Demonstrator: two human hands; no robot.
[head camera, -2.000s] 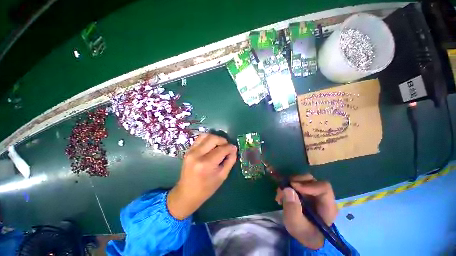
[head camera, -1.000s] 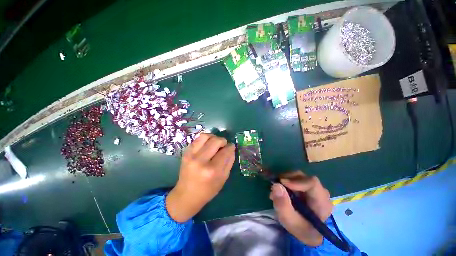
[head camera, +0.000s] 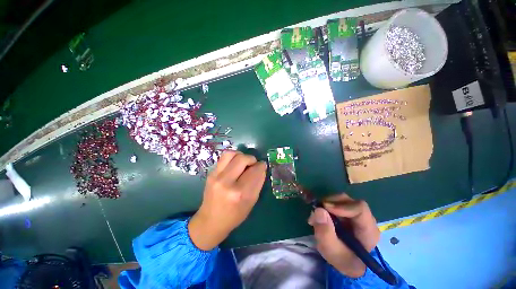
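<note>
A small green circuit board (head camera: 282, 173) with a grey middle lies on the dark green bench in front of me. My right hand (head camera: 345, 232) holds a black soldering iron (head camera: 357, 248) like a pen. Its thin tip reaches the lower right part of the board; exact contact is too small to tell. My left hand (head camera: 231, 195) is just left of the board, thumb and fingertips pinched together at its upper left edge. Whether a tiny part is between those fingertips cannot be seen.
Left are a white-and-red parts pile (head camera: 170, 130) and a dark red pile (head camera: 96, 161). Several boards (head camera: 317, 90) lie behind. Right are a marked cardboard piece (head camera: 387, 135), a white tub (head camera: 374, 62) and a black box (head camera: 461, 62). A conveyor belt (head camera: 170, 34) carries boards beyond the rail.
The iron and my right hand have shifted slightly, with the tip staying near the board's lower right. The board on the belt has moved left. My left hand has hardly moved.
</note>
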